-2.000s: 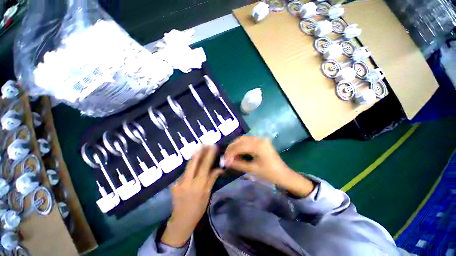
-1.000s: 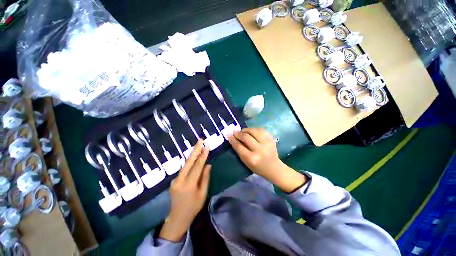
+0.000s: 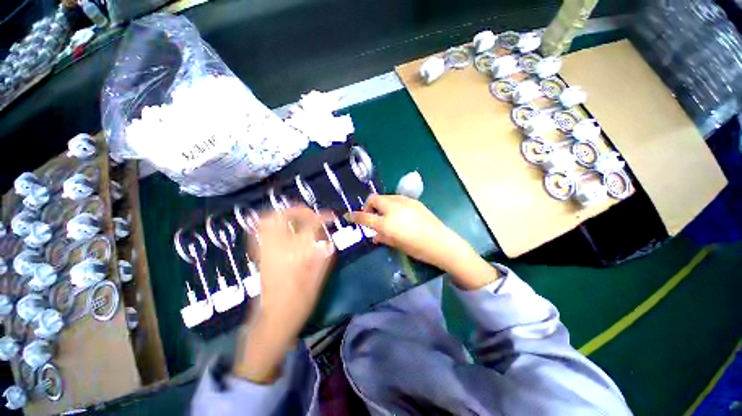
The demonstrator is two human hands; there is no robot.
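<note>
A row of several ring-and-stem units stands on a black pad, white bases towards me. My left hand is blurred over the middle of the row and hides several bases and stems; I cannot tell whether it holds anything. My right hand is at the right end of the row, its thumb and fingertips close together beside the stems and partly over the last base. Whether they grip a part is too small to tell. A whitish bottle lies just right of the row.
A clear bag of white parts lies behind the row, with crumpled white material beside it. Similar units lie on cardboard at the left and right. Clear plastic trays are at the far right.
The view has shifted, showing more at the left and top. My left hand has moved left over the middle units. My right fingertips have moved from the last base up towards the stems.
</note>
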